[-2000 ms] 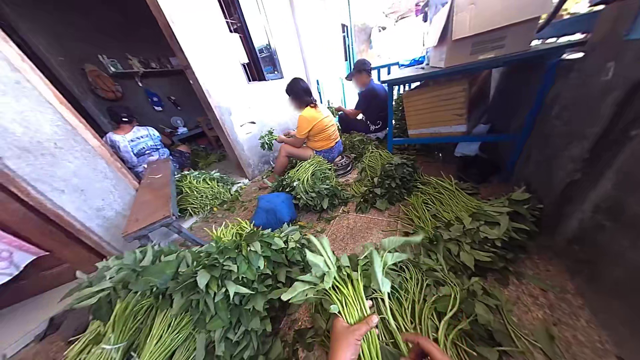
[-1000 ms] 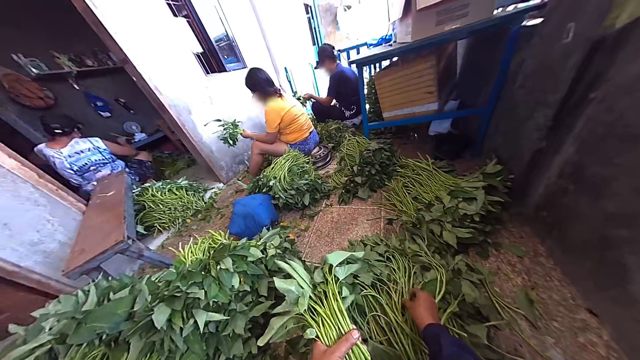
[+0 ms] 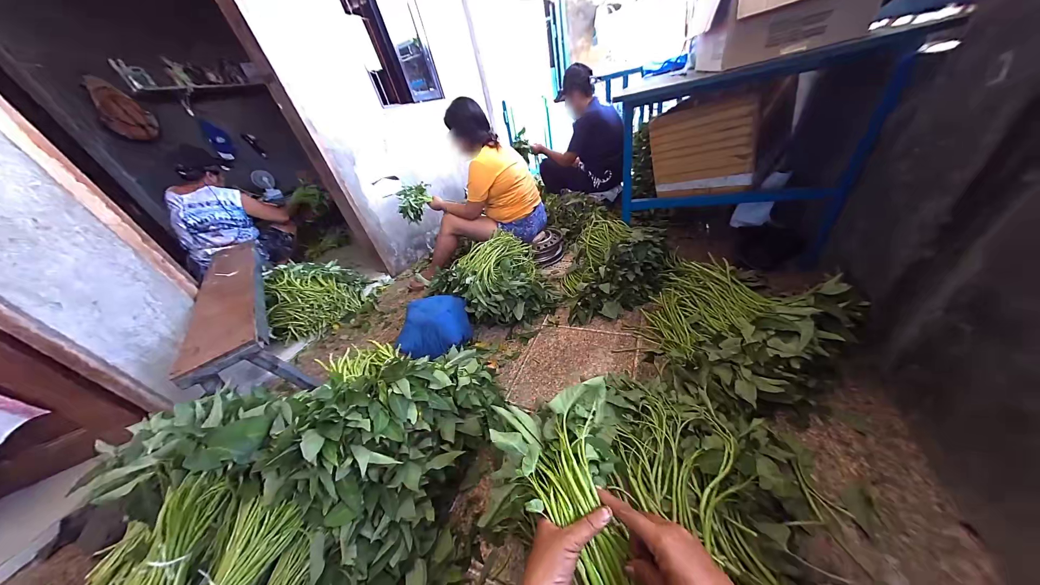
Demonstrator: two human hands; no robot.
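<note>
A bunch of leafy green stems (image 3: pixel 569 479) stands upright at the bottom centre, its leaves pointing away. My left hand (image 3: pixel 561 546) is closed around the stems, the thumb across their front. From the right, my right hand (image 3: pixel 662 540) touches the same bunch, index finger extended along the stems; whether it grips any stem is unclear. Just beyond and to the right lies a loose heap of long green stems (image 3: pixel 691 463). At the lower left rests a large pile of leafy bundles (image 3: pixel 349 455), some with pale ties.
A blue bundle (image 3: pixel 435 325) sits mid-floor near more heaps of greens (image 3: pixel 496 272). A wooden bench (image 3: pixel 223 301) stands left, a blue-framed table (image 3: pixel 731 77) at the back right. Three people sit further off: one in a yellow top (image 3: pixel 504 183), one in dark clothes (image 3: pixel 597 134), one by the doorway (image 3: pixel 207 211).
My right hand has come back from the loose heap on the right, where it was a second ago, to the bunch in my left hand.
</note>
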